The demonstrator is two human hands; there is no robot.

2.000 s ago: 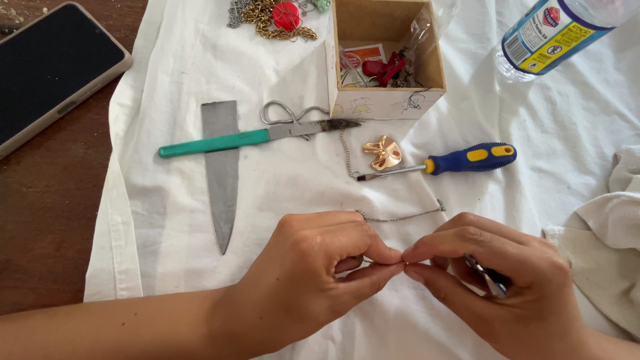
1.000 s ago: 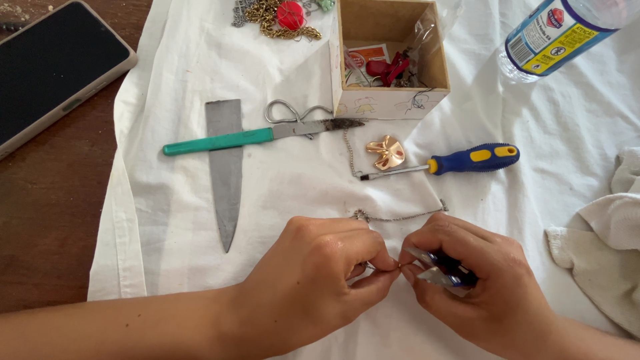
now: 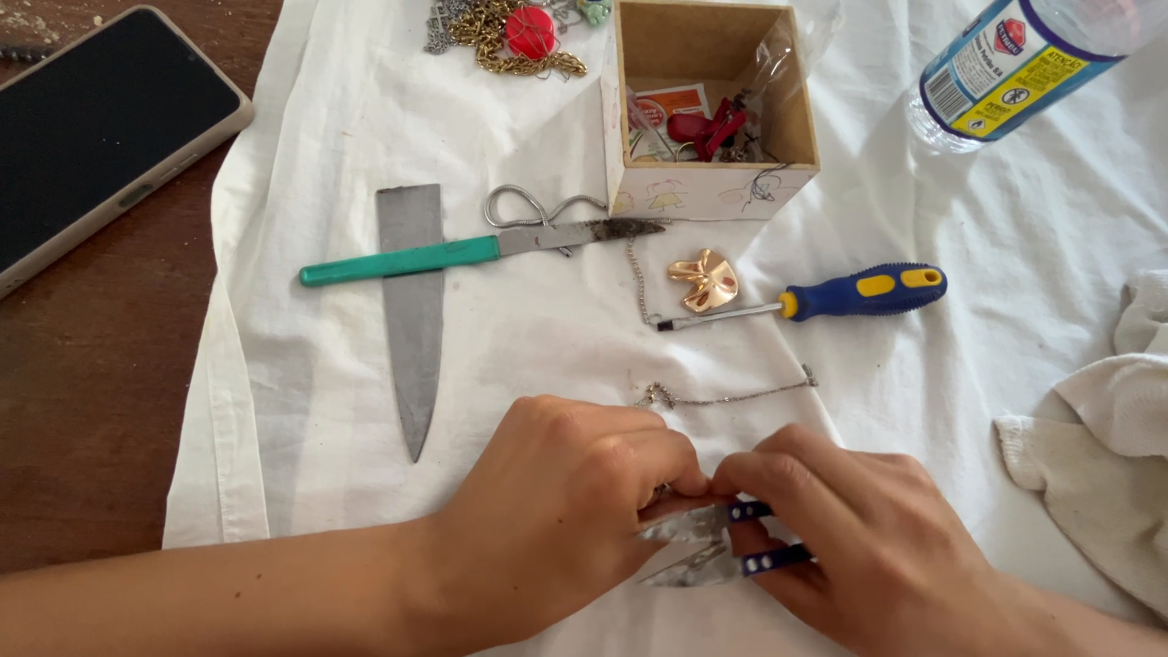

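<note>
My right hand point(image 3: 849, 538) holds a pair of thread snips point(image 3: 703, 547) with dark blue handles, their two blades apart and pointing left. Against it is my left hand point(image 3: 575, 511), fingers pinched on something small that is mostly hidden. Just above the hands a thin metal chain point(image 3: 730, 399) lies on the white cloth. Farther up are a gold-coloured metal ornament point(image 3: 709, 281), a blue and yellow screwdriver point(image 3: 862, 292) and another short chain point(image 3: 639, 281). A green-handled knife point(image 3: 401, 260) lies across a grey metal blade point(image 3: 415, 365).
A small wooden box point(image 3: 712, 192) holds red pieces and packets. Tangled chains with a red disc point(image 3: 529, 32) lie beside it. A clear plastic bottle point(image 3: 1013, 73) is at upper right, a smartphone point(image 3: 100, 119) at upper left, and a crumpled pale fabric point(image 3: 1095, 456) at right.
The snips, earlier tucked in my right hand, now have their blades out toward my left hand. Both hands stay close together. The things on the cloth have not moved.
</note>
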